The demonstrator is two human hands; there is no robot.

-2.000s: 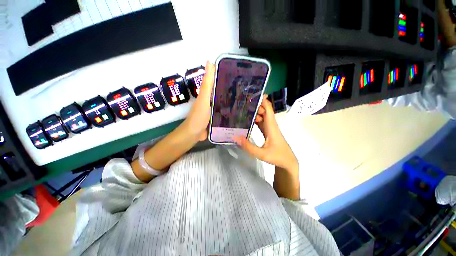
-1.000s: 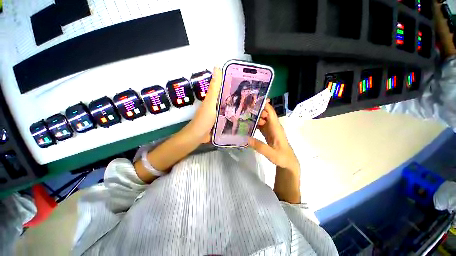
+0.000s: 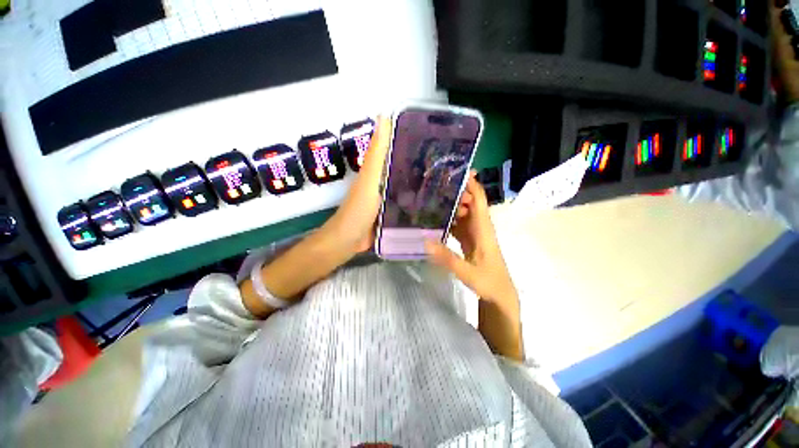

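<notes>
A smartphone (image 3: 429, 184) with a pale edge stands upright in the picture at the centre, its screen dim with a pale panel at the bottom. My left hand (image 3: 364, 206) holds it along its left side. My right hand (image 3: 477, 249) is at its lower right, the thumb at the bottom of the screen and curled fingers by the right edge. Several lit smartwatch heads (image 3: 231, 177) lie in a slanting row on the white board (image 3: 385, 52), left of the phone. The rightmost watch is partly hidden by my left hand.
A black foam strip (image 3: 184, 80) and foam pads (image 3: 101, 33) lie on the board. Foam trays (image 3: 547, 74) at the right hold watches with colour stripes. A paper slip (image 3: 550, 185) lies beside them. A person's sleeve (image 3: 745, 184) is at the right edge. A blue stool (image 3: 740, 325) is lower right.
The phone screen has gone from a bright picture to a dimmed one with a pale panel at the bottom. The right thumb has shifted slightly on the screen. The view has shifted slightly.
</notes>
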